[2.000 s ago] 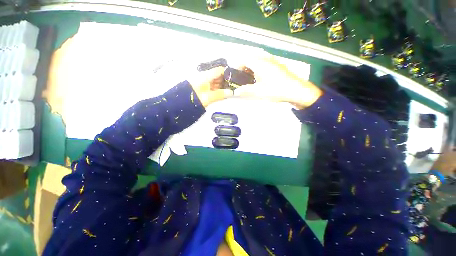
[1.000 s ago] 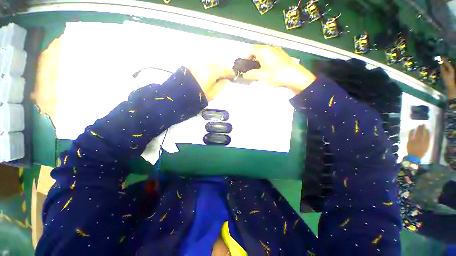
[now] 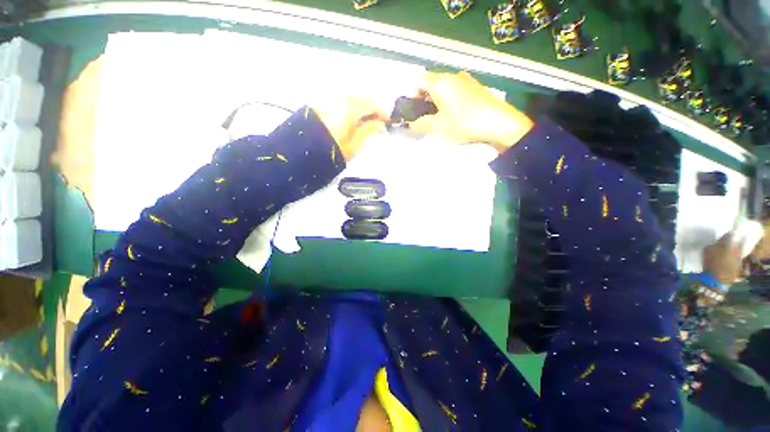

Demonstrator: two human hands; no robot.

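Note:
A small black housing [image 3: 412, 110] is held above the white work sheet [image 3: 169, 143]. My right hand [image 3: 466, 108] grips it from the right. My left hand [image 3: 353, 125] is at its left side, fingers bunched near a small pale part below the housing; glare hides what these fingers hold. A thin black cord [image 3: 253, 105] curves on the sheet left of my left hand. Three black oval covers [image 3: 364, 208] lie in a short column on the sheet, nearer to me than my hands.
White trays [image 3: 20, 152] stand at far left. Stacked black parts [image 3: 608, 135] lie at right, partly under my right sleeve. A conveyor with circuit boards [image 3: 568, 39] crosses behind. Another person's hand [image 3: 723, 257] is at far right, by a white sheet with a black part.
The black oval once lying above my left hand no longer shows there. The black cord has come into view at left. My hands have shifted slightly away from me. The other person's hand has moved.

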